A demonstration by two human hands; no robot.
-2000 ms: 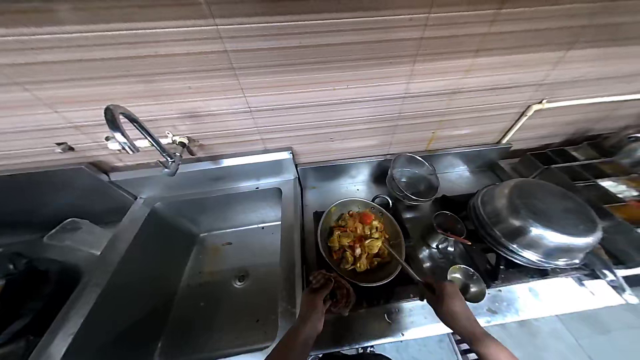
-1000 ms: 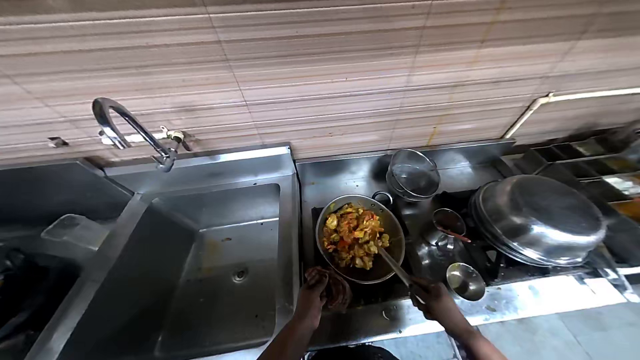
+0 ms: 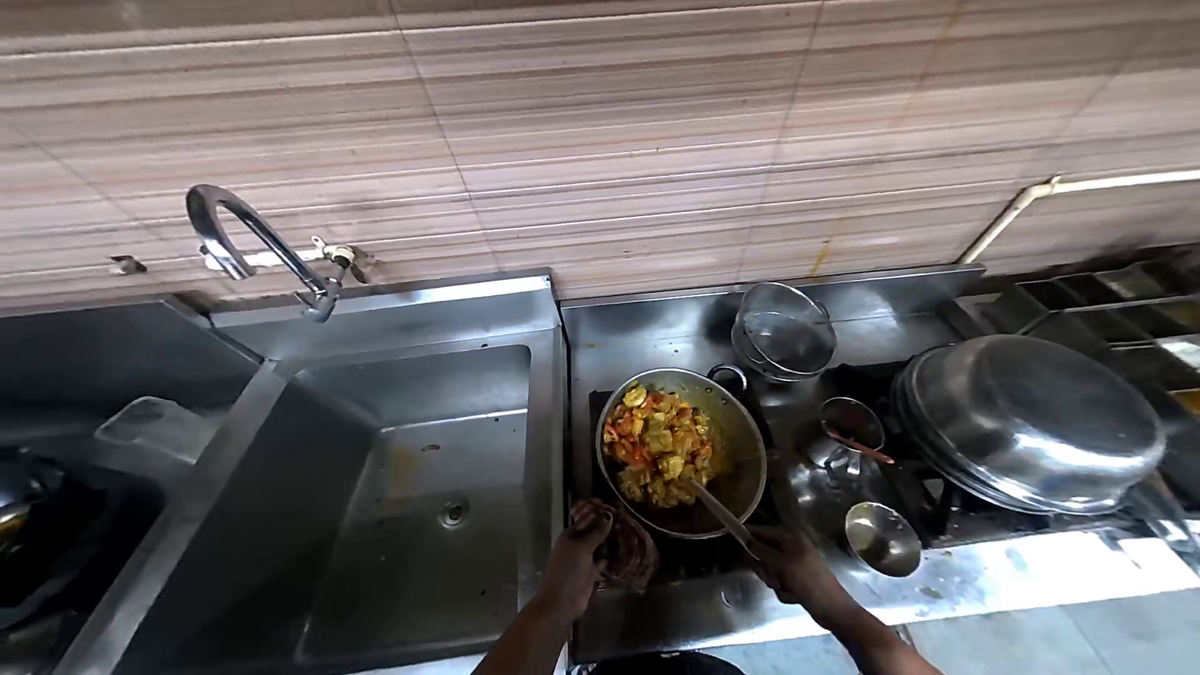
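Note:
A round metal pan (image 3: 745, 450) sits on the stove, holding a chunky yellow and red vegetable mixture (image 3: 661, 445) heaped toward its left side. My right hand (image 3: 787, 562) grips the handle of a metal cooking spoon (image 3: 720, 514), whose head is buried in the food. My left hand (image 3: 583, 553) is closed on a reddish checked cloth (image 3: 626, 553) at the pan's lower left edge. The cloth hides the part of the pan that it covers.
Left of the stove is a steel sink (image 3: 422, 562) under a curved faucet (image 3: 248, 220). Behind the pan stands a wire strainer (image 3: 786, 330). To the right are a metal cup (image 3: 851, 424), a small bowl (image 3: 883, 539) and a large upturned steel vessel (image 3: 1031, 422).
The food, spread over more of the pan before, is now gathered toward its left side. My right hand and the spoon have shifted while the left hand stays at the cloth.

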